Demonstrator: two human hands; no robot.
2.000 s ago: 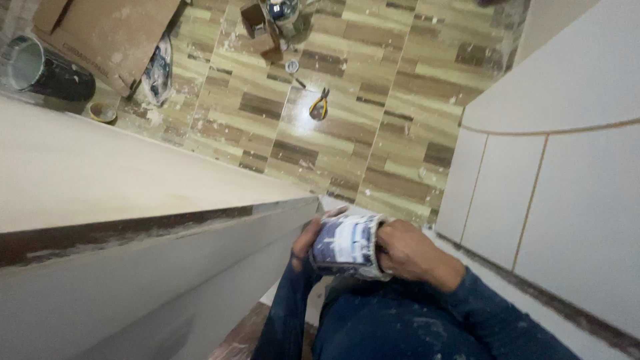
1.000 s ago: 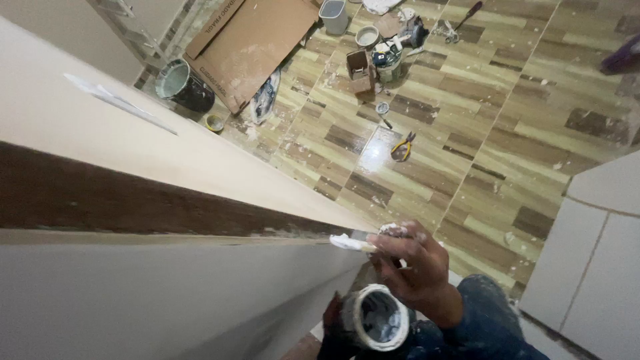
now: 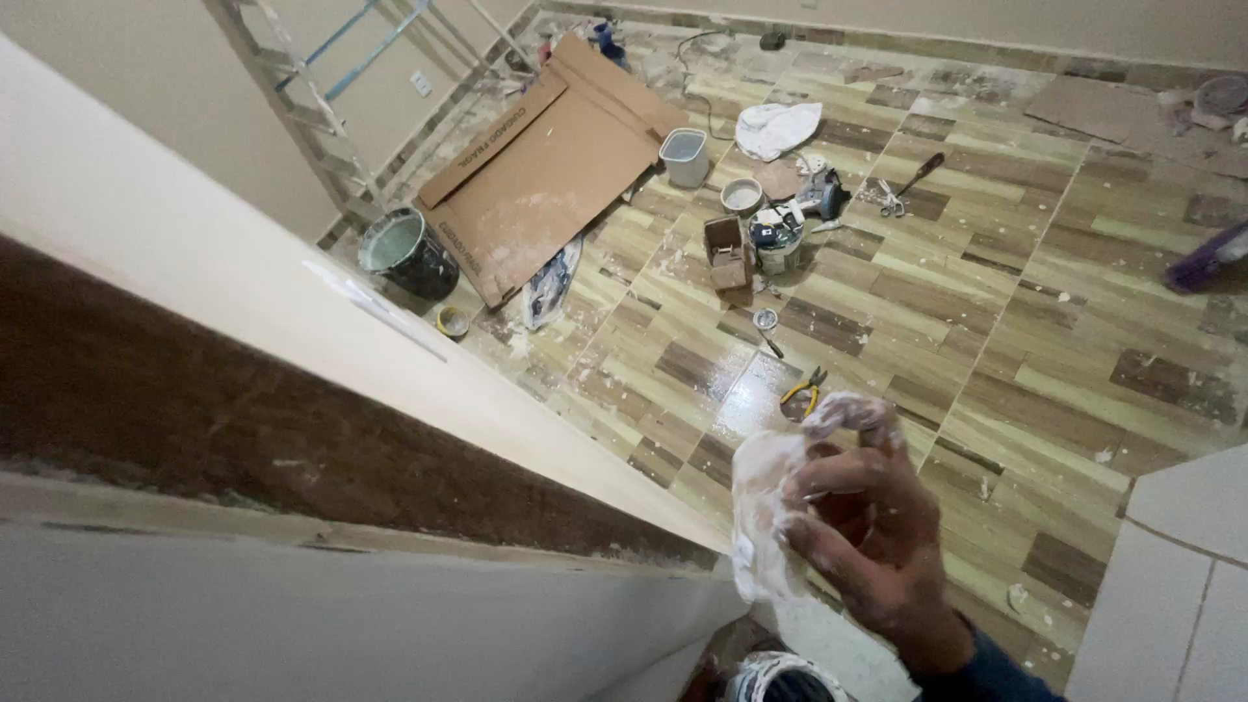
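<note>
My right hand grips a flat pad or spatula coated with white paste, held over the floor beside the end of the wall; its exact kind cannot be told. White paste also covers some of the fingertips. At the bottom edge my left hand, mostly cut off and in shadow, holds a paint can by its side, its rim smeared white. To the left runs a brown strip along the edge of the wall, with a white smear on the pale face beyond it.
Yellow-handled pliers lie on the wood-look tiled floor near my right hand. Farther off are a flattened cardboard box, a black bucket, a grey plastic tub, a screwdriver and a ladder against the wall.
My right hand was at the can two seconds ago, then at the end of the wall with white paste; now it is raised with the coated piece. The view has tilted up to show more floor.
</note>
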